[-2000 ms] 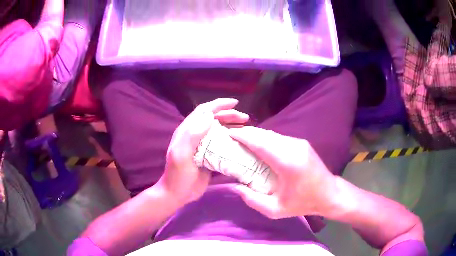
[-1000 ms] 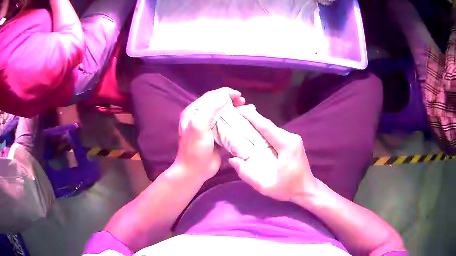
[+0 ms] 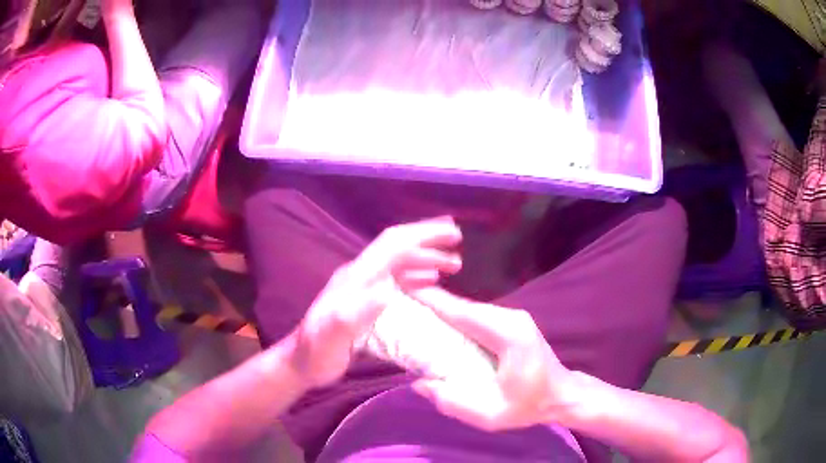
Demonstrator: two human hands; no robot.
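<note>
A whitish, wrinkled roll (image 3: 426, 344) lies slanted between my two hands over my lap. My right hand (image 3: 503, 366) is closed around its right end, thumb below and fingers above. My left hand (image 3: 367, 303) is at the upper left end, its palm against the roll and its fingers bent over, blurred. Parts of both roll ends are hidden by the hands. Strong glare washes out the surfaces.
A purple-looking bin (image 3: 453, 178) with a white liner (image 3: 435, 99) stands beyond my knees. Several short ring-shaped rolls (image 3: 600, 43) sit in its far right corner. Seated people are at left (image 3: 72, 136) and right (image 3: 797, 217). A low stool (image 3: 127, 321) is at left.
The view has tilted up, so the ring-shaped rolls now show in the bin. Both hands still hold the roll; the left fingers have lifted and spread a little.
</note>
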